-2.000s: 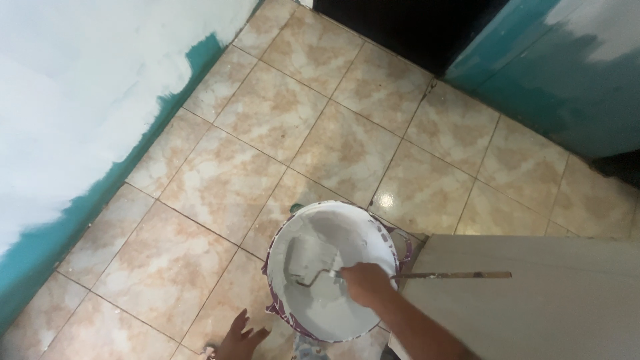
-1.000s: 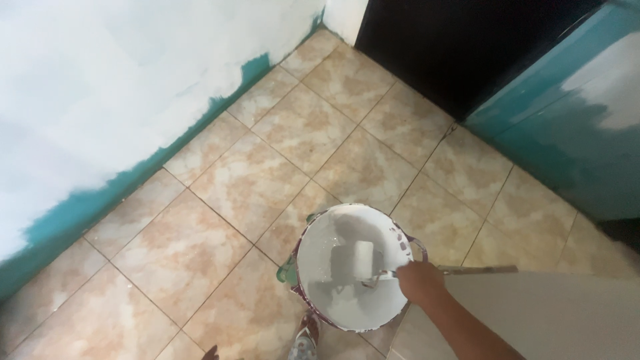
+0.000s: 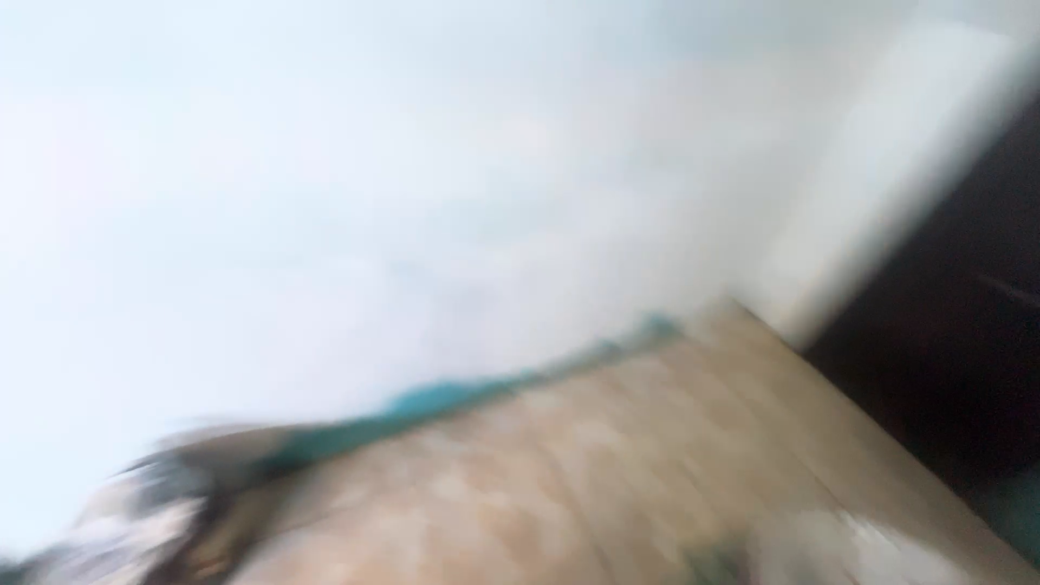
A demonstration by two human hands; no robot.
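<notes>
Strong blur covers the head view. Neither my left hand nor my right hand can be made out. At the bottom right, the whitish top of the paint bucket (image 3: pixel 853 552) shows in part, cut off by the lower edge. The paint roller is not visible. A blurred grey, white and brown shape (image 3: pixel 162 504) lies at the lower left; I cannot tell what it is. Behind it rises the wall with white paint (image 3: pixel 406 203), with an uneven teal strip (image 3: pixel 439 402) along its foot.
Beige floor tiles (image 3: pixel 504 496) run along the foot of the wall. A white upright edge (image 3: pixel 886 171) stands at the right, beside a dark opening or panel (image 3: pixel 934 366). A bit of teal surface (image 3: pixel 1016 512) shows at the lower right edge.
The view has swung strongly towards the white-painted wall. My right hand and the roller have gone out of sight, and the bucket now shows only at the bottom edge.
</notes>
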